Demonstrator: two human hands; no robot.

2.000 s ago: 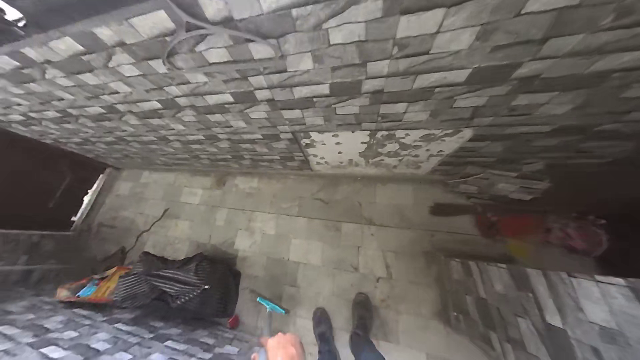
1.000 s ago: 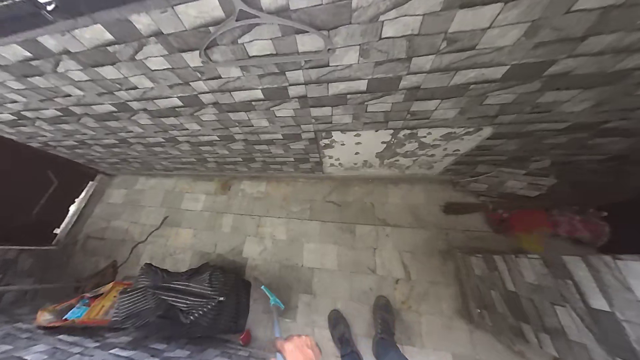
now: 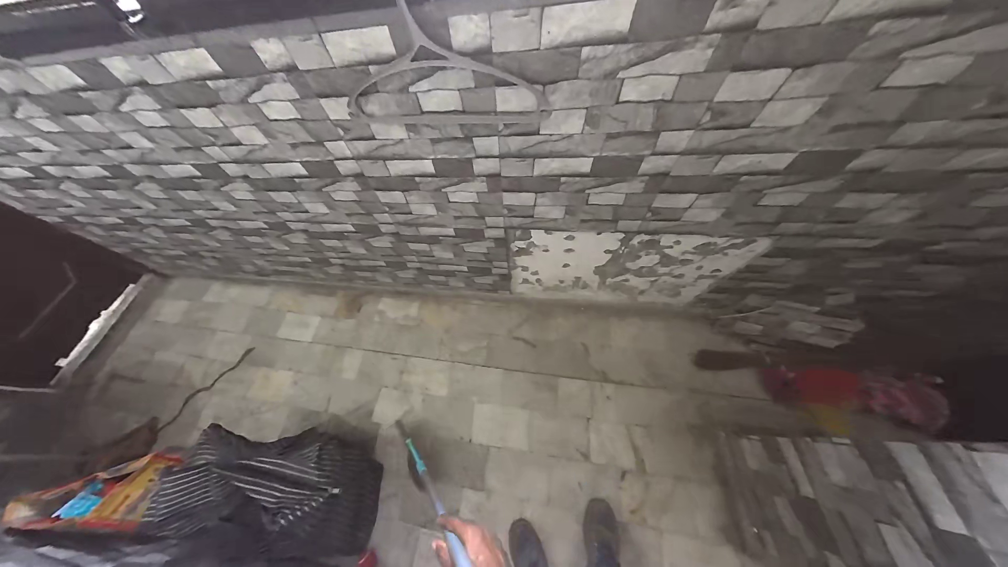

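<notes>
My right hand [image 3: 472,543] is closed around the pale blue handle of a long-handled floor wiper or brush [image 3: 429,488] at the bottom centre. Its teal neck and narrow dark head point up and left, over the grey floor tiles; whether the head touches them is unclear. My left hand is out of view. Left of the tool lies a black-and-white striped cloth [image 3: 260,480], partly over an orange and yellow bag or packet [image 3: 130,496] with a light blue item. A small red object [image 3: 367,558] shows at the cloth's lower right.
My dark shoes [image 3: 600,528] stand right of the tool. Ahead rises a stone-tiled wall [image 3: 315,197] with a bare plaster patch [image 3: 575,264] and a grey metal frame [image 3: 449,118]. A blurred broom [image 3: 728,360] and red items [image 3: 827,387] lie right, near a tiled ledge [image 3: 850,496].
The tool's head has swung up and left of my hand and turned, so its teal crossbar no longer shows broadside. My right hand keeps its hold. The view has shifted slightly.
</notes>
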